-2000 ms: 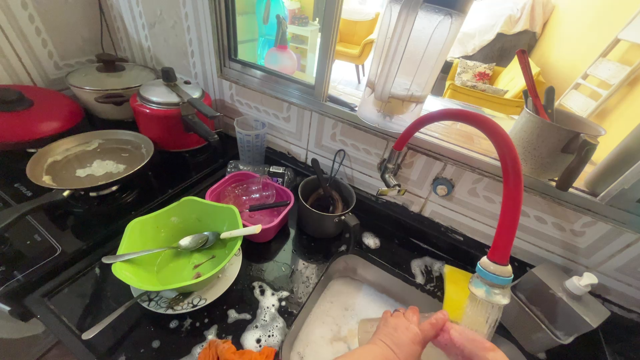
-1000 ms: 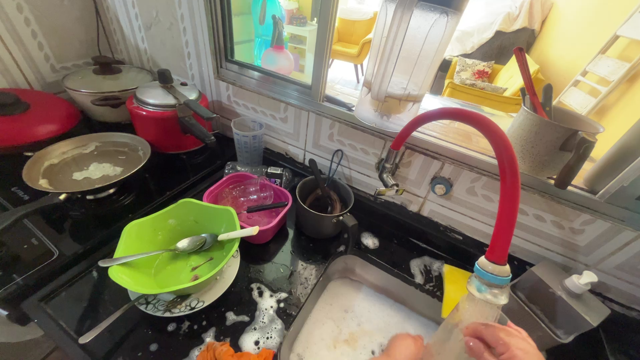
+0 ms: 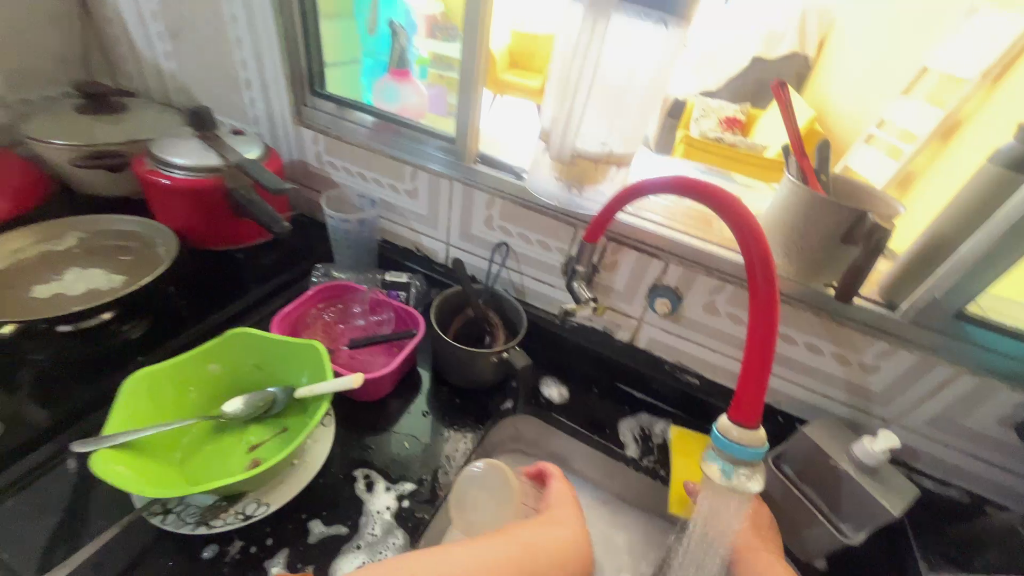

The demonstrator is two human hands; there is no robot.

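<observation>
My left hand (image 3: 552, 512) grips a translucent round plastic cup or container (image 3: 484, 496) over the left part of the soapy basin (image 3: 536, 440); its round face shows. My right hand (image 3: 756, 532) is partly hidden behind the water that streams from the red flexible faucet (image 3: 764, 320); whether it holds anything cannot be seen. A yellow sponge or cloth (image 3: 684, 468) lies at the basin's right edge, beside the stream. White foam covers part of the basin's inside.
Left of the basin are a green bowl (image 3: 216, 368) with spoons on a patterned plate (image 3: 308, 472), a pink tub (image 3: 392, 380) and a small dark pot (image 3: 472, 364). A soap dispenser (image 3: 848, 488) stands right. Pans (image 3: 88, 264) sit on the stove.
My left hand has moved left, away from the faucet, and now holds the translucent container apart from the stream. The hands were close together by the faucet before. The view has shifted.
</observation>
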